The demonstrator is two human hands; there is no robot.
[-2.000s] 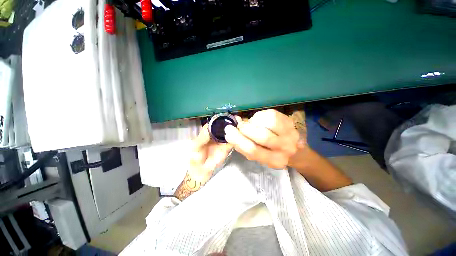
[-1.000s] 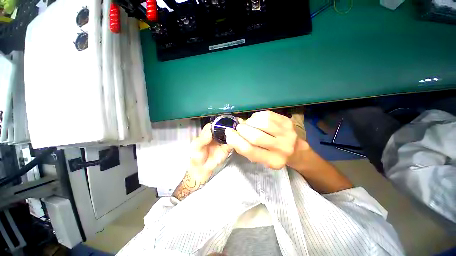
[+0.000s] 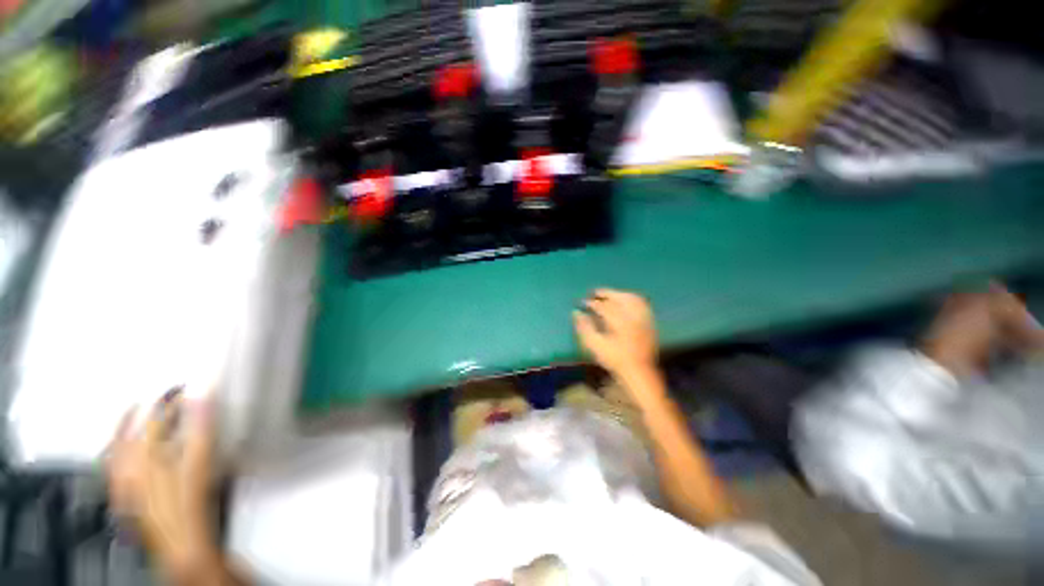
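Note:
The frame is blurred. My left hand [image 3: 166,486] is at the lower edge of the white foam tray [image 3: 120,303], with a dark round watch case [image 3: 172,401] between its fingertips. Whether the case touches the tray is unclear. Two more dark round parts [image 3: 218,206] lie near the tray's upper right. My right hand [image 3: 618,330] is over the green mat [image 3: 733,263], near its front edge, with fingers bent. A small dark spot shows between its fingers; I cannot tell whether it is a thing or a shadow.
The black clamping fixture [image 3: 492,235] with red toggle grips [image 3: 535,174] stands ahead. Behind it to the right are a white sheet [image 3: 681,124], a yellow post [image 3: 830,69] and a clear plastic tray [image 3: 904,132]. Another person's hands [image 3: 973,326] are at right.
My hands have parted. The left has moved left to the foam tray with the dark case, the right forward over the mat. The view has shifted, showing more of the fixture.

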